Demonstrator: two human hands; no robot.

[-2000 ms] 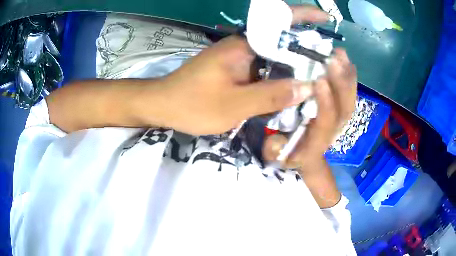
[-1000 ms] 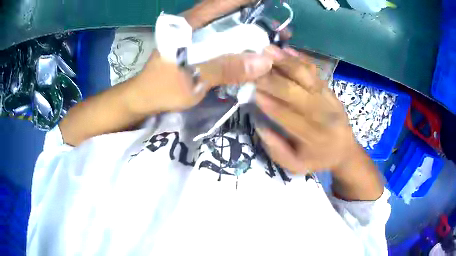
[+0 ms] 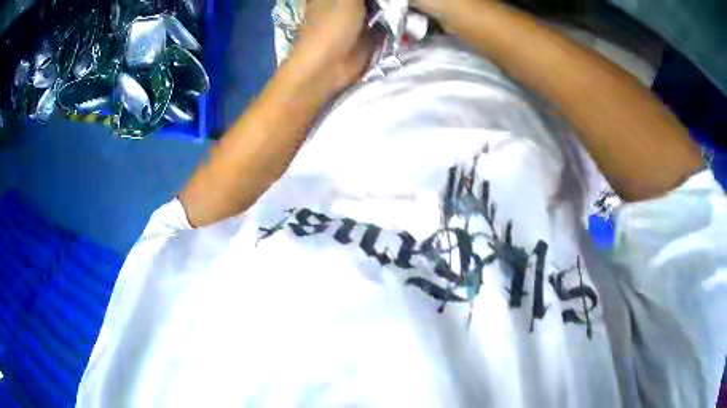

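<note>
Part of the white model motorcycle (image 3: 391, 24) shows at the top edge, left of the picture's top middle, with a tiny red spot on its right. The rest of it is cut off by the edge. My left hand (image 3: 339, 36) is at the model's left side, its fingers cut off by the top edge. My right forearm reaches in from the right to the model's other side; only a bit of my right hand (image 3: 446, 12) shows at the top edge. Neither hand's fingers or hold can be made out.
A blue bin (image 3: 206, 96) at the upper left holds heaped shiny silver and dark green oval parts (image 3: 134, 97). Ribbed blue crates (image 3: 56, 295) lie at the lower left. A bit of blue bin with small parts (image 3: 602, 227) shows beside my right sleeve. The green bench (image 3: 701, 32) shows at the upper right.
The view has tipped down towards my shirt. The model and both hands have moved up to the top edge and are now mostly cut off. The glue bottle has left the view.
</note>
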